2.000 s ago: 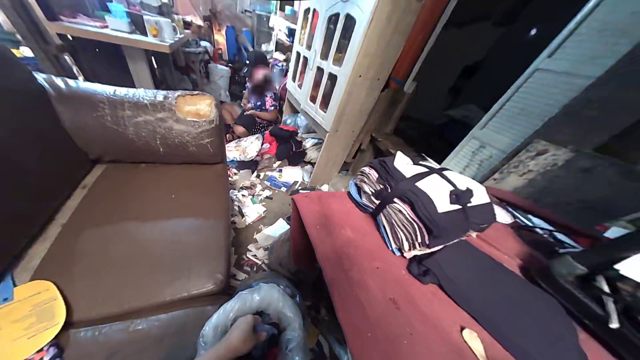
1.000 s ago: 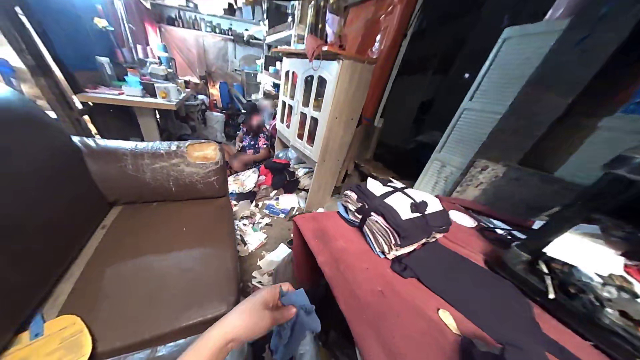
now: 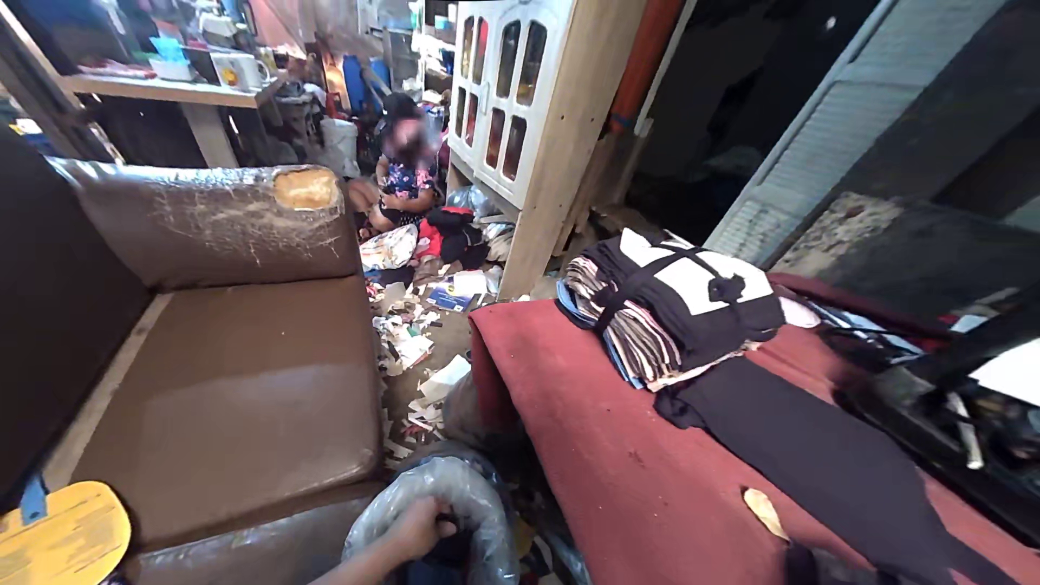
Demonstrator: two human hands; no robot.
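My left hand [image 3: 418,528] reaches over a bin lined with a clear plastic bag [image 3: 491,520], low in the view. Its fingers are curled near dark cloth inside; whether they grip any of it cannot be told. My right hand is out of view. To the right, a bundle of folded cloth [image 3: 658,305], black, white and striped, lies tied with a black strip on a red cloth-covered surface [image 3: 585,439]. A long black cloth piece [image 3: 821,447] stretches from the bundle toward the lower right. A small tan scrap [image 3: 764,512] lies beside it.
A worn brown sofa [image 3: 236,398] fills the left, with a yellow paddle-shaped board [image 3: 69,532] at its corner. Paper and cloth scraps [image 3: 406,341] litter the floor. A person [image 3: 402,179] sits near a white cabinet [image 3: 504,97]. A table [image 3: 179,91] holds mugs.
One second ago my left hand held a blue-grey cloth piece above the bin; now it is down at the bin's opening and that piece is no longer seen in it.
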